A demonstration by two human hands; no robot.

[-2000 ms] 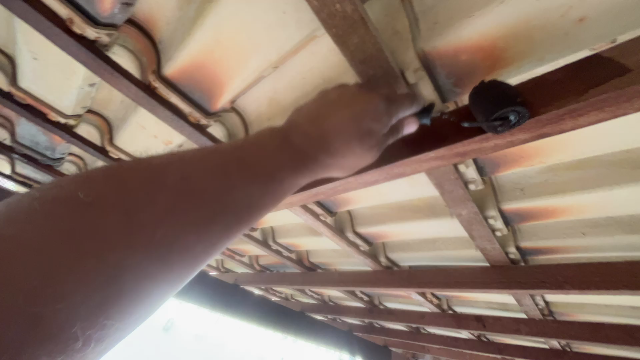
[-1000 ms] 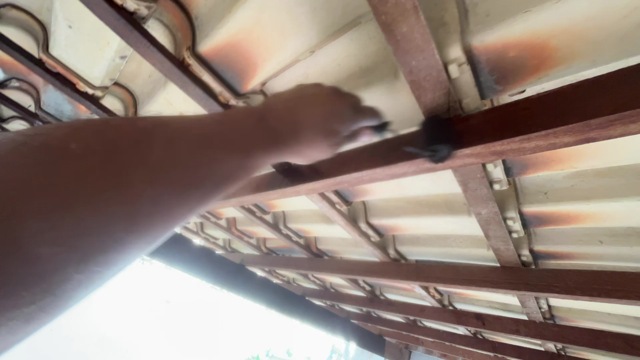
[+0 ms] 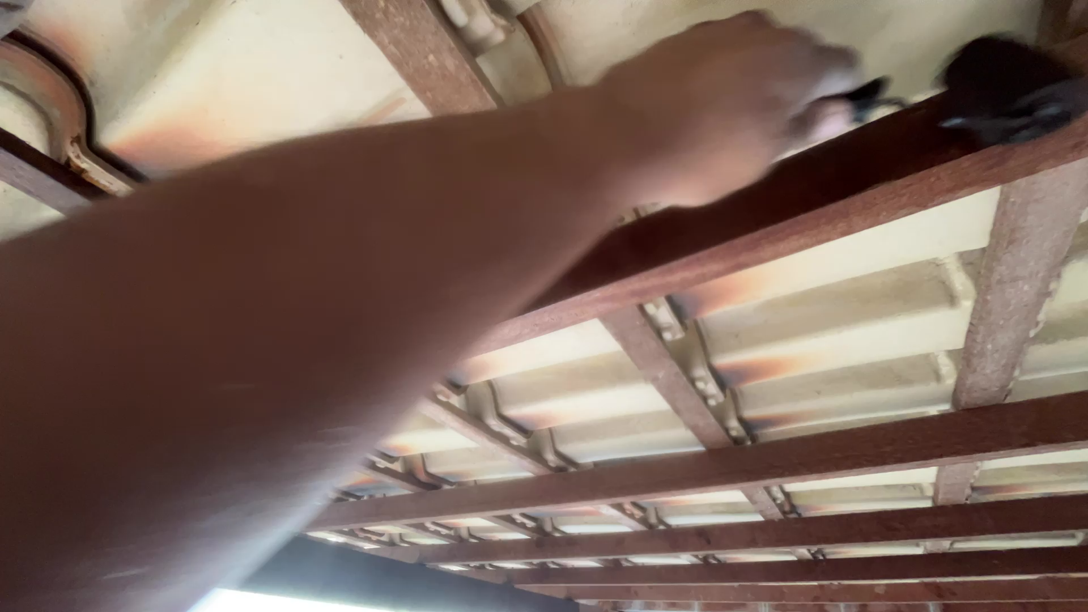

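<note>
My left hand [image 3: 739, 110] reaches up from the left, beside the upper side of a reddish-brown wooden beam [image 3: 765, 246]. Its fingers are closed around a small black piece [image 3: 869, 98], whose tip sticks out to the right; motion blur hides what it is. Just right of the fingers, a dark rolled bundle [image 3: 1007, 89] lies against the same beam near the upper right corner. A thin dark line shows between the black piece and the bundle, but whether they are joined cannot be told. My right hand is out of view.
Overhead are cream roof tiles [image 3: 833, 323] with scorched-looking orange edges, carried on wooden battens [image 3: 671, 374]. More beams [image 3: 850, 459] run across below. A dark edge [image 3: 340, 569] borders a bright opening at the lower left.
The view has shifted along the roof. My left hand stays up by the beam. The dark bundle was right of a batten crossing two seconds ago and is now close to it.
</note>
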